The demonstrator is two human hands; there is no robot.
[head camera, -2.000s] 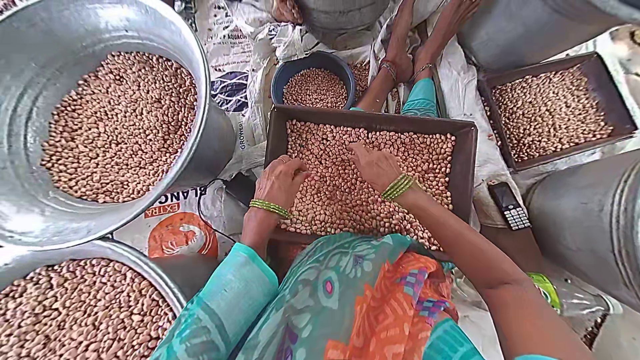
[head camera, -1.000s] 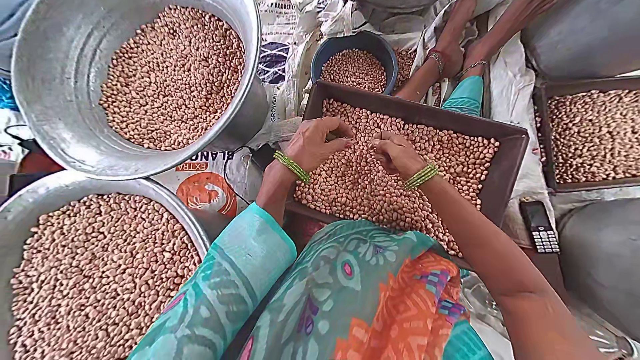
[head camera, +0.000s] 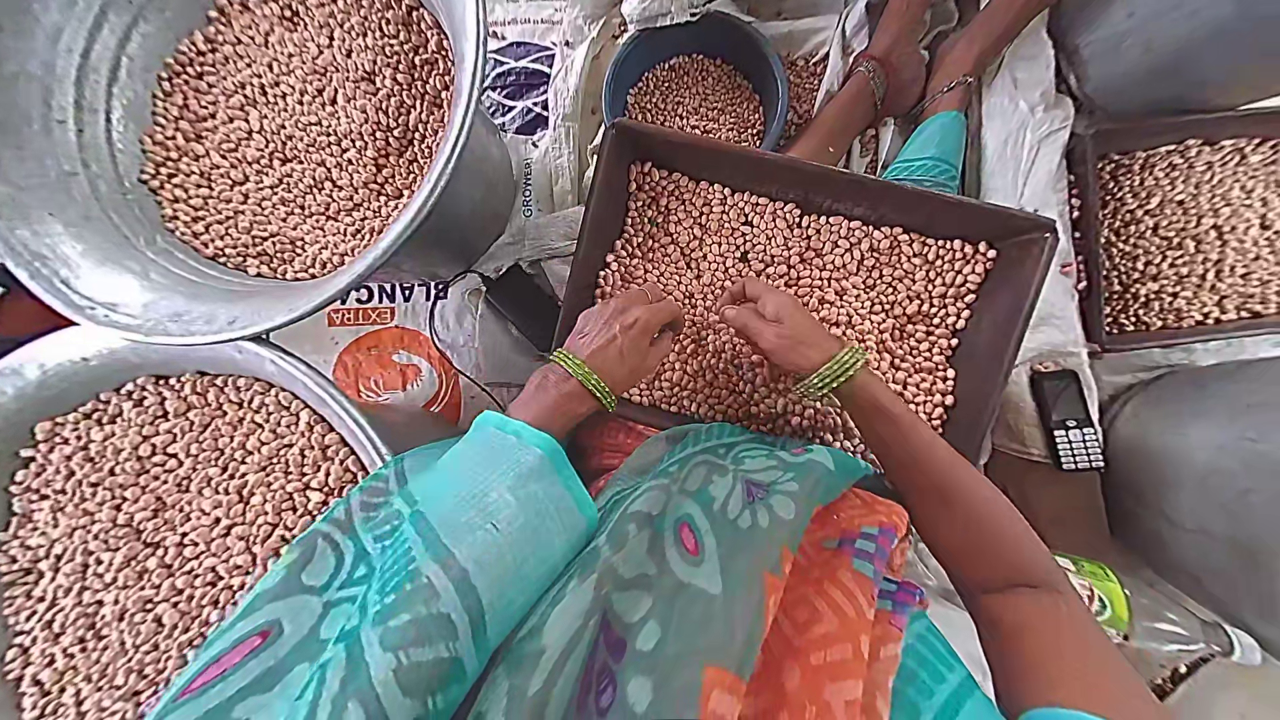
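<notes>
A brown rectangular tray (head camera: 1010,300) lies tilted before my lap, filled with reddish-brown peanut kernels (head camera: 800,240). Over its left part is my left hand (head camera: 625,335), fingers curled, green bangles on the wrist. My right hand (head camera: 780,325) hovers over the middle of the kernels, fingers bent toward the thumb, also with green bangles. A small gap separates the two hands. Whether either hand pinches a kernel cannot be made out, as the fingertips are partly hidden.
Two large metal pots, one upper left (head camera: 465,150) and one lower left (head camera: 300,380), hold kernels. A blue tub (head camera: 615,75) of kernels stands behind the tray, near a person's feet (head camera: 895,70). At right are another kernel tray (head camera: 1090,240), a keypad phone (head camera: 1062,405) and a plastic bottle (head camera: 1170,610).
Two seconds ago my right hand lay lower on the kernels with its fingers more spread; now its fingers are curled. The view has shifted to the left.
</notes>
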